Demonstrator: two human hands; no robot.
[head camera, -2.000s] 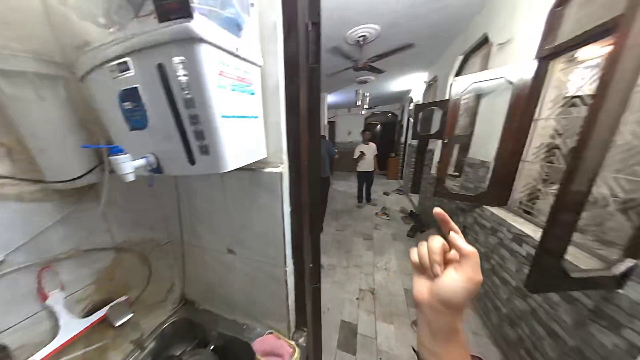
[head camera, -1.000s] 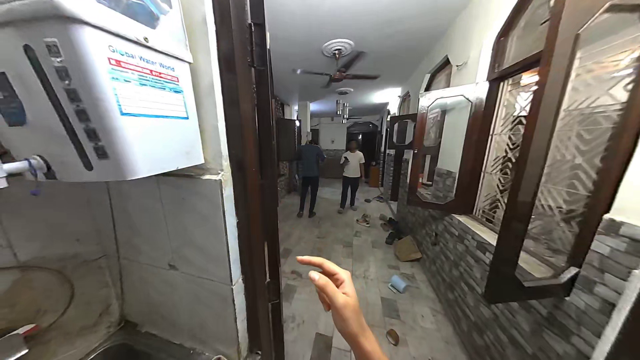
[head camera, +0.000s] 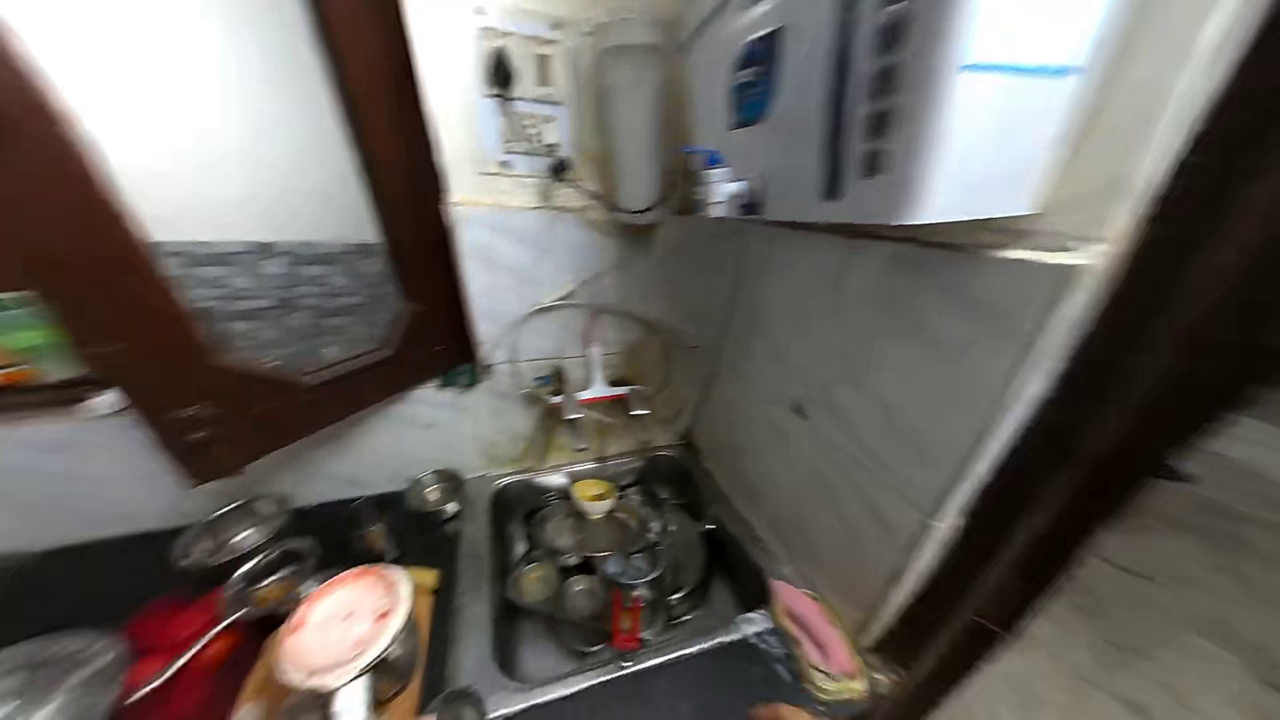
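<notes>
Only a sliver of my right hand (head camera: 780, 711) shows at the bottom edge, below the pink sponge-like item (head camera: 815, 635) at the sink's corner; its fingers and anything in them are hidden. I do not see my left hand. The steel sink (head camera: 475, 600) holds a pile of metal dishes, a small yellow-and-white cup (head camera: 594, 497) and a red-handled item (head camera: 627, 618). Left of it, a round, pink-stained white item (head camera: 345, 625) lies over a wooden board (head camera: 425, 620). The picture is blurred.
A white water purifier (head camera: 800, 120) hangs above the sink, with a wiper (head camera: 598, 385) on the wall below. An open brown window shutter (head camera: 420, 200) juts in at left. A dark door frame (head camera: 1090, 450) stands at right. Steel bowls (head camera: 435, 493) sit on the black counter.
The view has swung left and down from the corridor with two people to the sink and counter. My right hand, raised in both earlier frames, is now almost out of sight at the bottom.
</notes>
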